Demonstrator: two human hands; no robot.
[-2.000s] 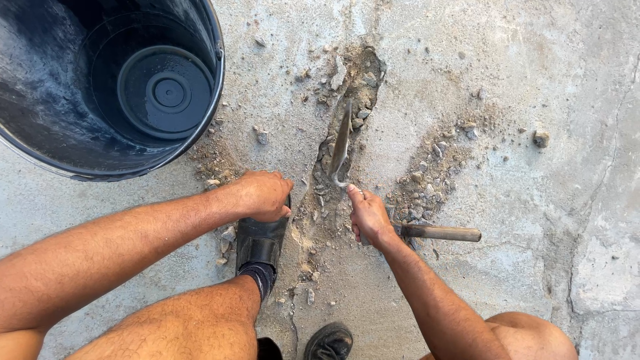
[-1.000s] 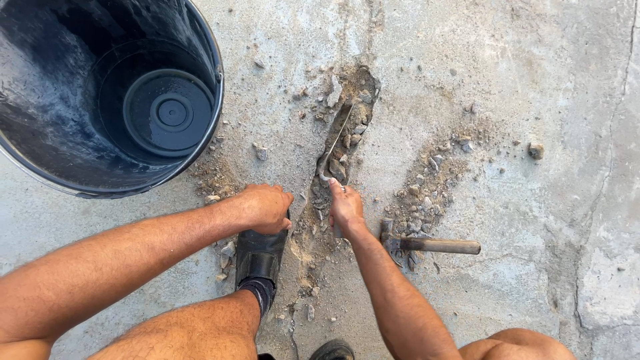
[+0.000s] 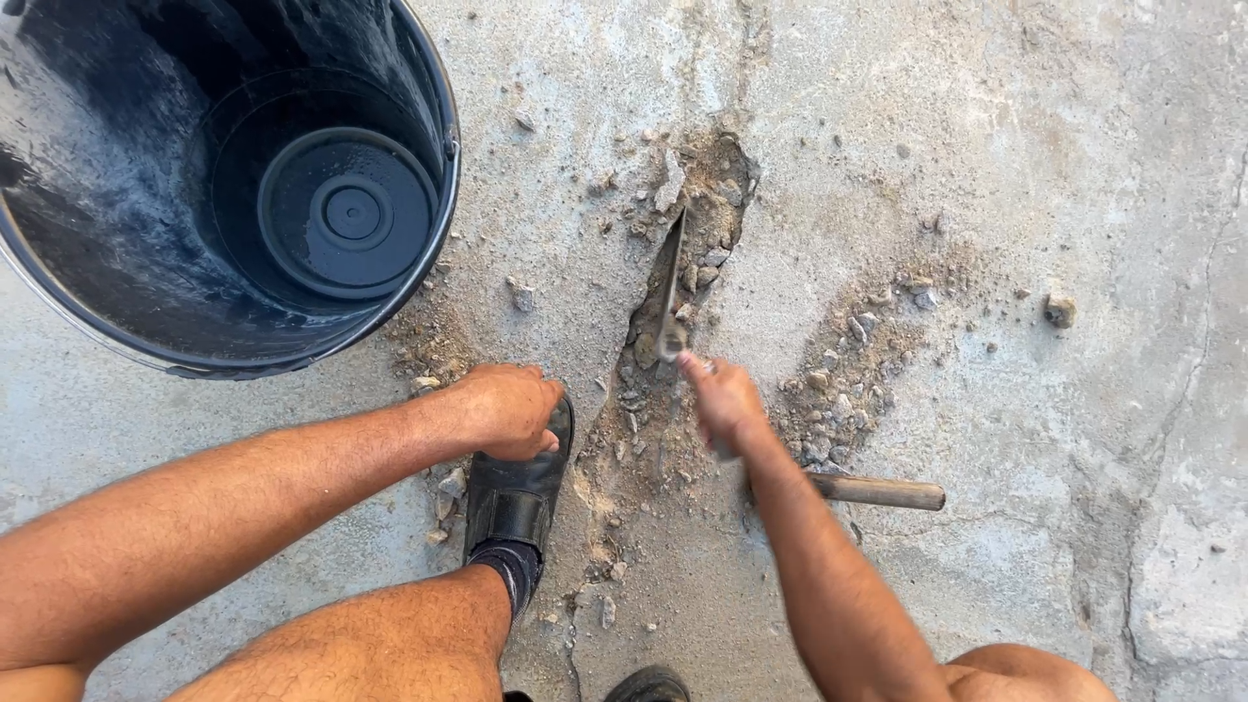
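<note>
My right hand (image 3: pixel 726 402) grips the handle of a trowel (image 3: pixel 673 288), its narrow-looking metal blade seen nearly edge-on and pointing up along a broken crack (image 3: pixel 717 234) in the concrete. Loose stones and grit lie in the crack beside the blade. My left hand (image 3: pixel 509 411) rests over the toe of a black shoe (image 3: pixel 517 497), fingers curled and partly hidden, with no tool seen in it. Just right of my right forearm, the wooden handle of a hammer (image 3: pixel 882 490) lies on the ground; the head is hidden behind the forearm.
A large dark bucket (image 3: pixel 444 244) with a wire handle stands at upper left, a little liquid on its bottom. Piled rubble (image 3: pixel 843 380) lies right of the crack, a single stone (image 3: pixel 1060 311) farther right. A second shoe (image 3: pixel 648 685) shows at the bottom edge.
My right hand, holding the trowel, has shifted along the crack, and its forearm now covers the hammer head that showed a second ago. My left hand has stayed at the shoe.
</note>
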